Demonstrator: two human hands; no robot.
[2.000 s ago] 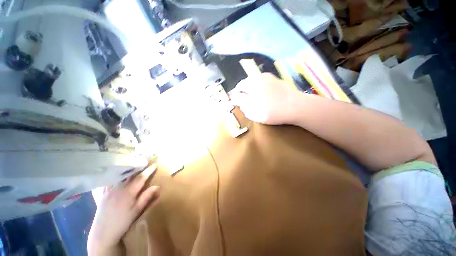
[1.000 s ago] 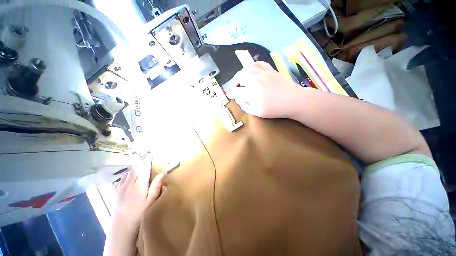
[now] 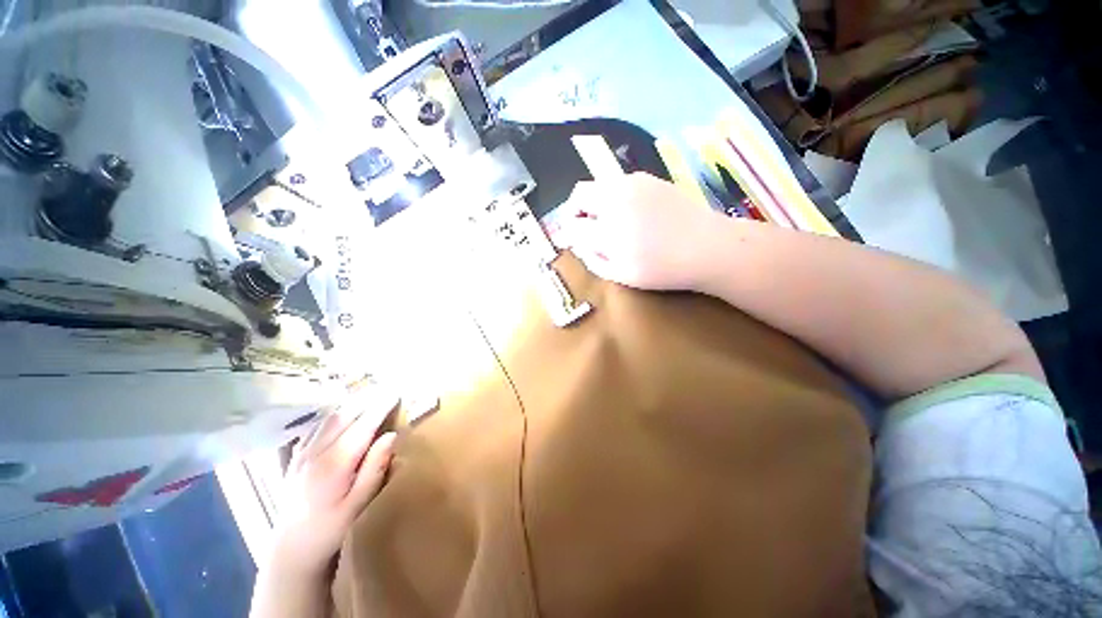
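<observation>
A large brown bag panel (image 3: pixel 701 447) hangs from the sewing machine toward me, with a dark seam line down its middle. Its upper part and the needle area are washed out by glare. My right hand (image 3: pixel 647 229) lies at the panel's upper right edge beside a pale metal edge guide (image 3: pixel 566 299); its fingertips are bent, and what they pinch is hard to see. My left hand (image 3: pixel 332 465) lies on the panel's left edge near the machine head, its fingertips lost in the glare. A small pale tab (image 3: pixel 422 406) sits by its fingers.
The white sewing machine head (image 3: pixel 109 386) with dark knobs fills the left. A board with yellow strips (image 3: pixel 773 181) and thin coloured sticks lies beyond my right forearm. White sheets (image 3: pixel 955 217) and brown pieces (image 3: pixel 894 73) are at the upper right.
My left hand has moved right along the panel's left edge since the earliest frame, toward the small tab. The panel's left folds have shifted. My right hand stays at about the same place.
</observation>
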